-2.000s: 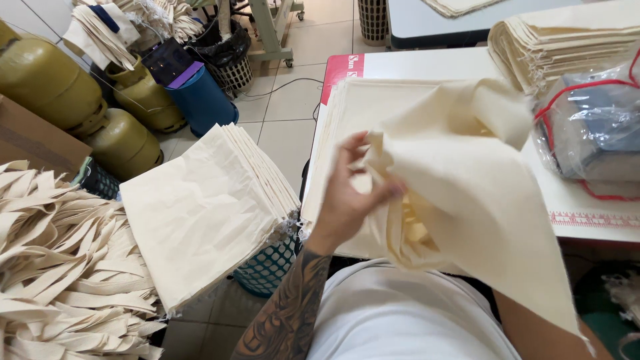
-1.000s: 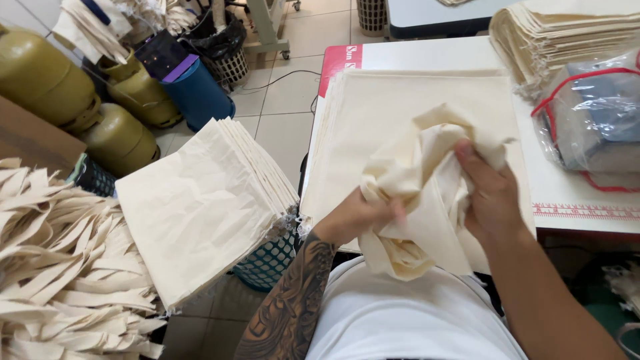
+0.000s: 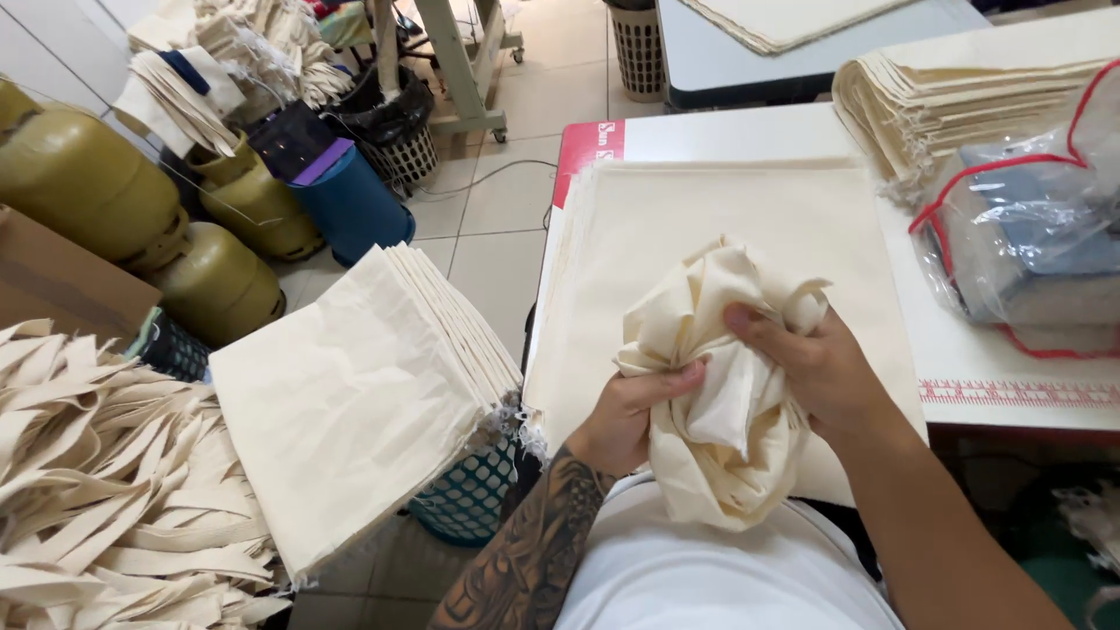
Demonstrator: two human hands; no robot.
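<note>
Both my hands grip one bunched piece of cream cotton fabric (image 3: 713, 341), held over the front edge of the white table. My left hand (image 3: 634, 407) pinches its left side, thumb on top. On the upper right, my right hand (image 3: 809, 363) presses its thumb into the folds; most of its fingers are hidden behind the cloth. Under and beyond the bundle lies a flat stack of cream fabric panels (image 3: 717, 201). Another stack of cream fabric panels (image 3: 350, 376) rests on a green plastic basket (image 3: 472, 494) to the left of the table.
Fabric strips (image 3: 131, 490) are heaped at the lower left, near olive gas cylinders (image 3: 87, 184) and a blue bin (image 3: 354, 201). At the right, folded fabric (image 3: 954, 105) and a plastic-covered machine (image 3: 1032, 227) sit on the table (image 3: 892, 236), beside a printed ruler scale (image 3: 1006, 394).
Two seconds ago the fabric hung loosely spread from my hands; now it is gathered into a compact bundle. Since one second ago my hands have drawn closer together on it.
</note>
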